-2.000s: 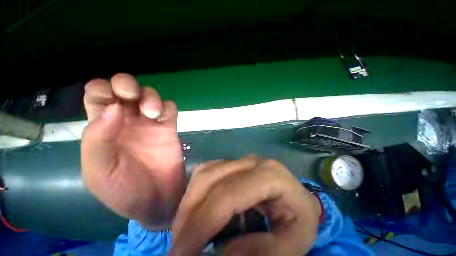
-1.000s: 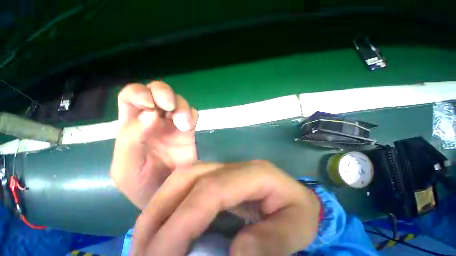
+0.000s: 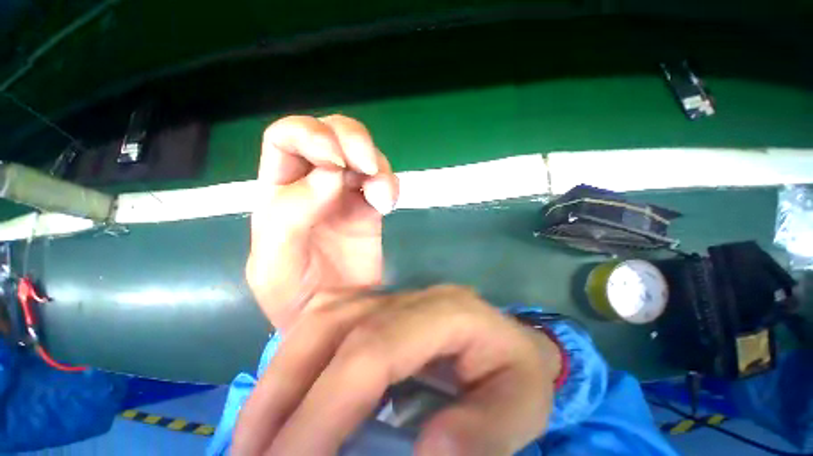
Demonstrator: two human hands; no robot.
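Observation:
My left hand [image 3: 316, 223] is upright left of centre, palm facing me, its fingers curled and thumb and fingertips close together. A small dark spot shows between the fingertips; I cannot tell whether it is a held part. My right hand [image 3: 406, 365] is nearer and lower, blurred and cut off by the bottom edge. It is curled back up, overlapping the base of my left hand. A blurred grey and dark patch [image 3: 406, 405] shows under its fingers; what it is, and whether it is gripped, is hidden. A black band [image 3: 539, 319] and red cuff circle the right wrist.
Green mat [image 3: 160, 294], white edge strip [image 3: 472, 183]. Phone assemblies lie beyond it at right [image 3: 688, 91] and left [image 3: 134, 138]. Right: black fan [image 3: 606, 221], yellow-green roll [image 3: 628, 289], black station [image 3: 744, 294], plastic bag [image 3: 796, 223]. Left: red clip [image 3: 27, 294], pale bar [image 3: 53, 191].
The camera view has shifted, so the bench things sit further right. My left hand has moved right and up, its fingertips closer together. My right hand has moved slightly left.

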